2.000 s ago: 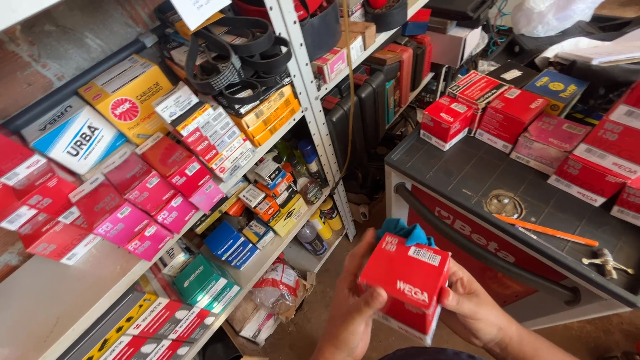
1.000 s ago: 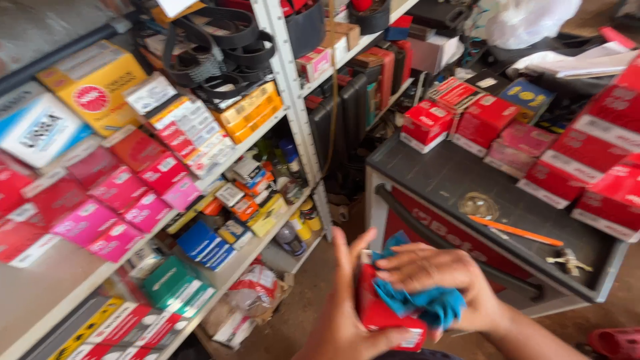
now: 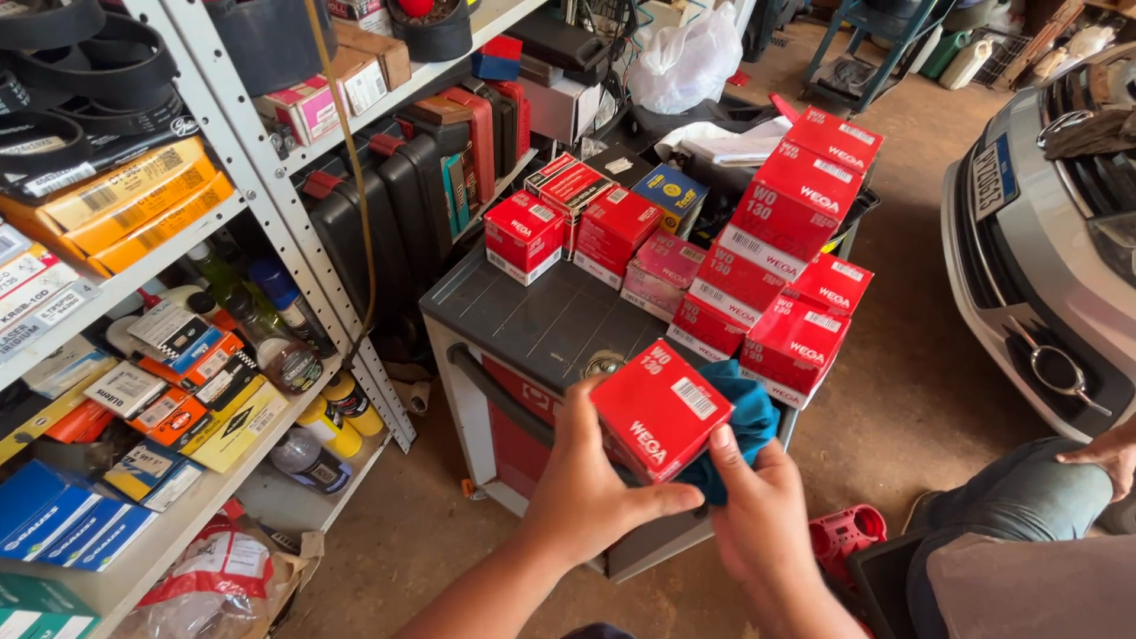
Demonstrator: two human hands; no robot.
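Between my two hands is a red Wega cardboard box [image 3: 661,408], tilted with its top toward me. My left hand [image 3: 590,484] grips its left and near sides, thumb stretched along the near edge. At the right side, my right hand [image 3: 759,497] holds the box with the thumb on its corner and keeps a teal cloth [image 3: 744,413] bunched behind and beside it. Beyond them, stacked red boxes [image 3: 790,204] stand on the dark top of a tool cabinet [image 3: 532,319]. A single red box [image 3: 524,238] stands at the cabinet's back left corner.
Metal shelving [image 3: 204,497] on the left carries boxes, belts and bottles. Black tool cases [image 3: 382,213] stand behind the cabinet. At the right are a car's front bumper [image 3: 1021,328] and a seated person's leg [image 3: 1003,497]. A red plastic part [image 3: 848,532] lies low beside the cabinet.
My right hand and the cloth have moved off the box's upper face to its right side, leaving that face uncovered. The view has swung to the right, bringing in the car and the person.
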